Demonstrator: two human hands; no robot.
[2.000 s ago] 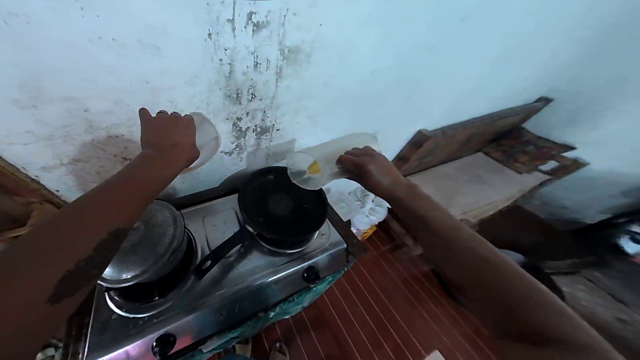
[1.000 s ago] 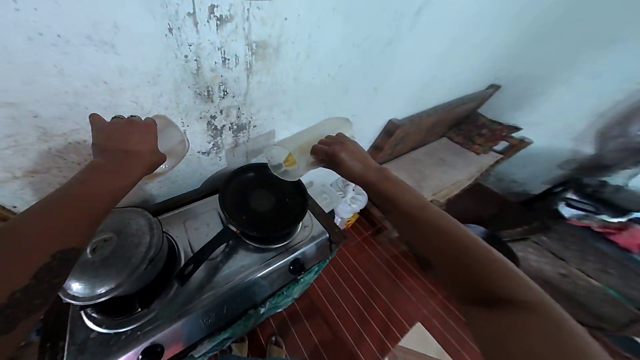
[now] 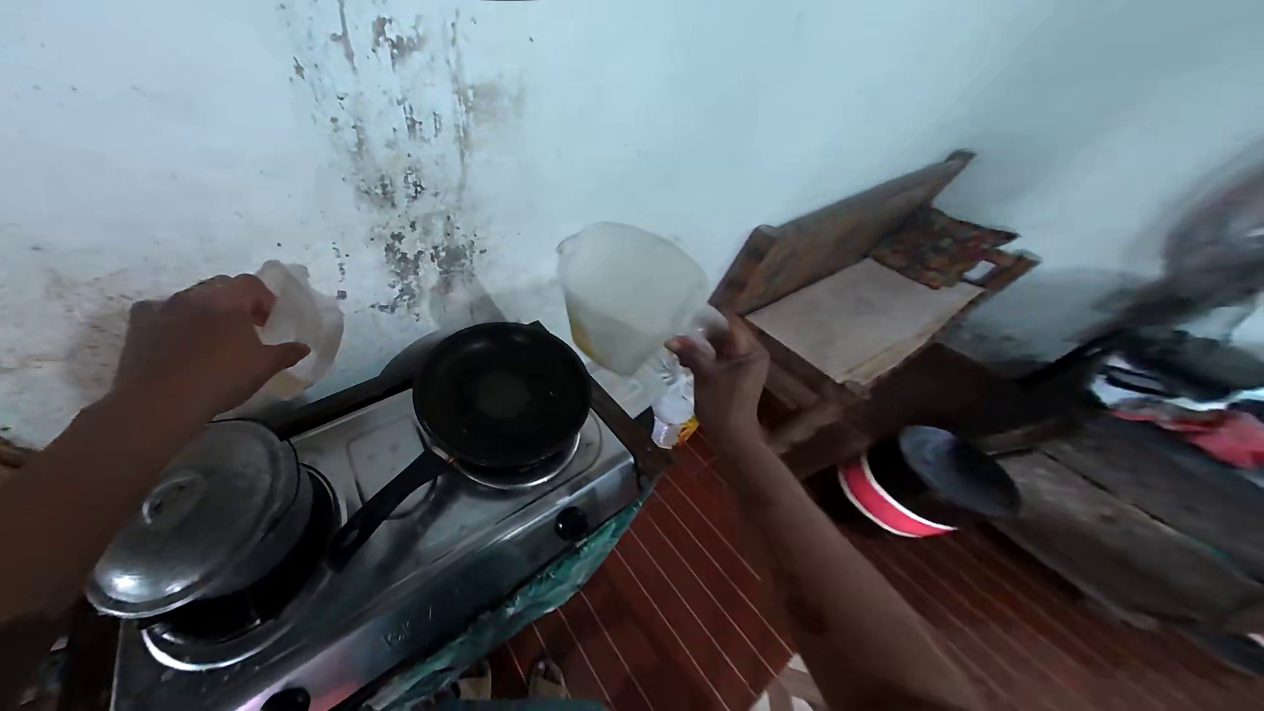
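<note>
My left hand (image 3: 202, 341), above the lidded pot, grips a translucent plastic container or lid (image 3: 301, 326) near the wall. In my right hand (image 3: 726, 375) is a translucent plastic pitcher (image 3: 632, 291) with some yellowish stuff low inside, held to the right of and above the frying pan. The black frying pan (image 3: 502, 395) rests on the right burner of a steel two-burner gas stove (image 3: 425, 553), its handle towards the lower left. A dented metal pot with its lid on (image 3: 207, 513) stands over the left burner.
White plastic bags (image 3: 674, 405) lie behind the stove's right end. A wooden bench (image 3: 859, 306) stands along the stained wall. On the red floor (image 3: 642, 612) is a dark container with a red band (image 3: 889, 499), near wooden boards (image 3: 1116, 533) at the right.
The pitcher was tilted with its mouth over the pan's edge; now it is more upright and away from the pan. The piece in my left hand has turned.
</note>
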